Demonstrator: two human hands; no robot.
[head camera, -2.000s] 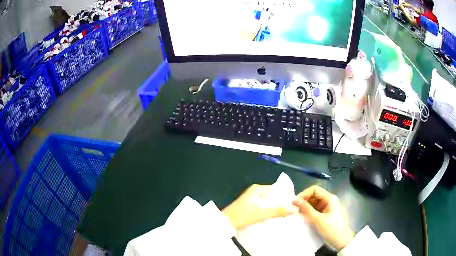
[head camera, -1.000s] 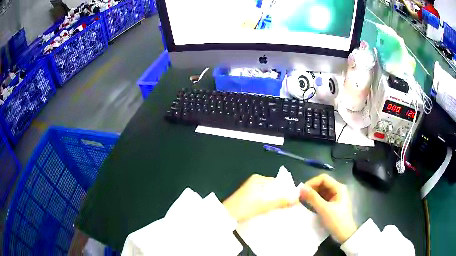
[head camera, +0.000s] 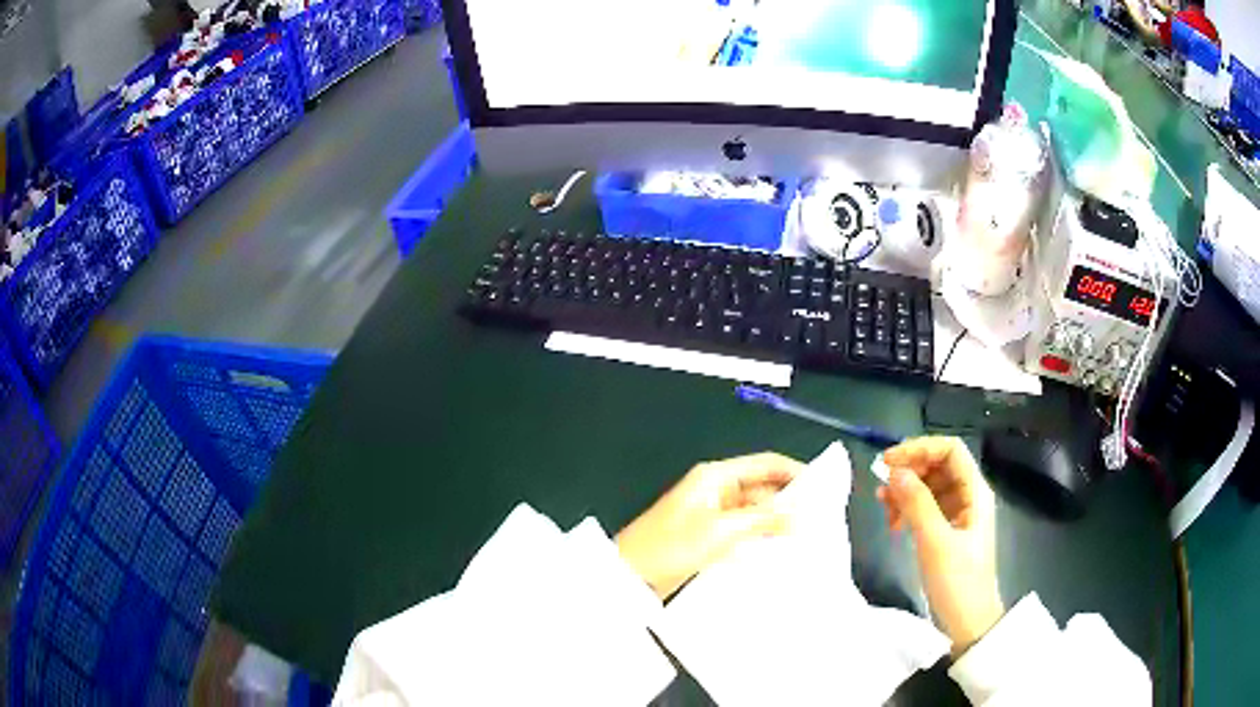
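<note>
A white paper sheet (head camera: 781, 608) hangs from my left hand (head camera: 712, 514) at the lower middle, its pointed corner standing up. My left fingers pinch the sheet near its upper left edge. My right hand (head camera: 947, 532) is to the right, apart from the pointed corner, with thumb and forefinger closed on a small white piece (head camera: 882, 470), perhaps a scrap of paper. The lower end of the sheet reaches towards my right sleeve. A blue pen (head camera: 815, 414) lies above my hands, its dark end partly behind my right fingers.
A black keyboard (head camera: 705, 301) lies below the monitor (head camera: 732, 145), with a white strip (head camera: 669, 359) beneath. A black mouse (head camera: 1039, 467) is right of my right hand. A power supply (head camera: 1101, 307) and pinkish bottle (head camera: 998, 207) stand behind. A blue crate (head camera: 166, 511) stands at the left.
My right hand has moved away from the paper, up and right, with the small white piece at its fingertips. The sheet's pointed corner has shifted right and stands free between my hands.
</note>
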